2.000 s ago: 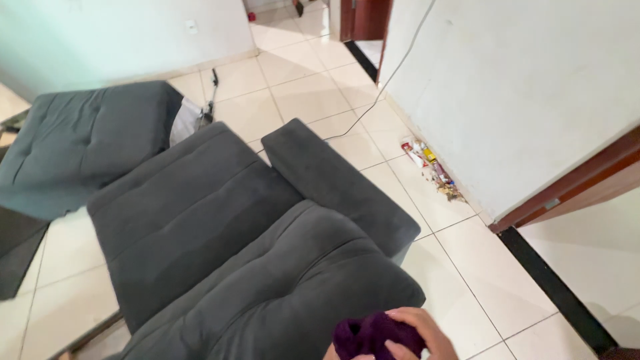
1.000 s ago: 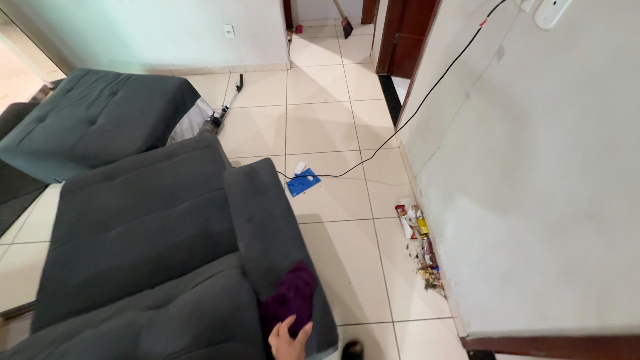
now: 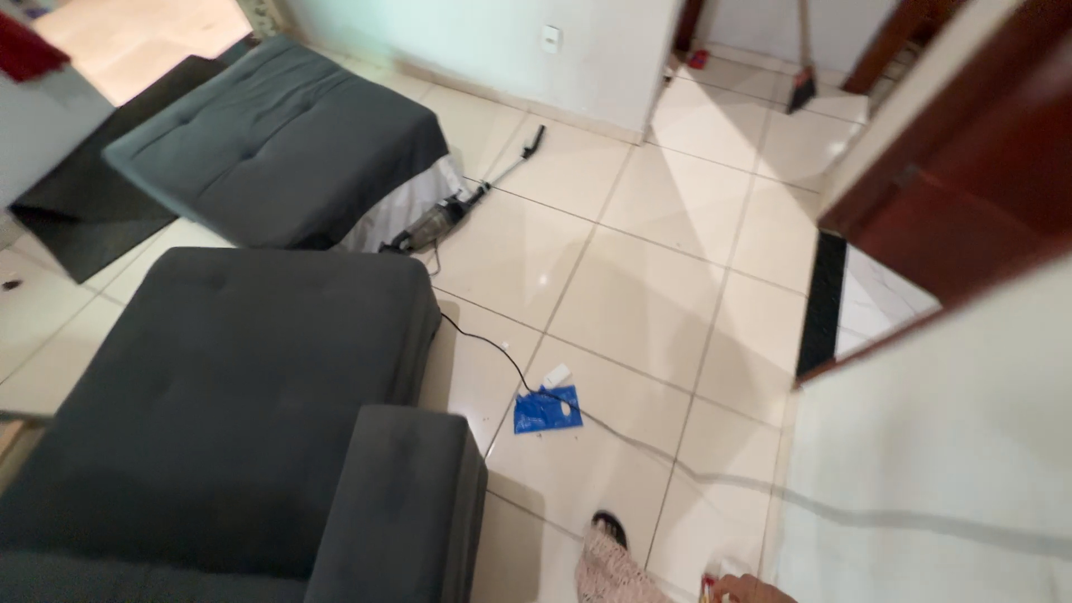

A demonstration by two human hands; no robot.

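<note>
At the bottom right edge, my right hand (image 3: 749, 590) is partly in view, its fingers beside small red and white litter (image 3: 710, 584); whether it grips any of it cannot be told. My left hand is out of view. A blue plastic bag (image 3: 547, 409) and a small white item (image 3: 557, 375) lie on the floor tiles ahead, with a black cord (image 3: 620, 431) running across the bag. The dark grey sofa (image 3: 251, 360) stands on the left, its armrest (image 3: 402, 502) nearest to me. No purple cloth shows in this view.
A tufted grey sofa section (image 3: 285, 142) stands farther back, with a stick vacuum cleaner (image 3: 440, 219) lying beside it. A foot in dark footwear (image 3: 611, 528) is on the tiles. A broom (image 3: 802, 84), a wall and a reddish-brown door (image 3: 963, 167) are toward the right.
The hand that was on the purple cloth at the armrest is off it, and a hand now shows near the litter at the right. The view has shifted considerably.
</note>
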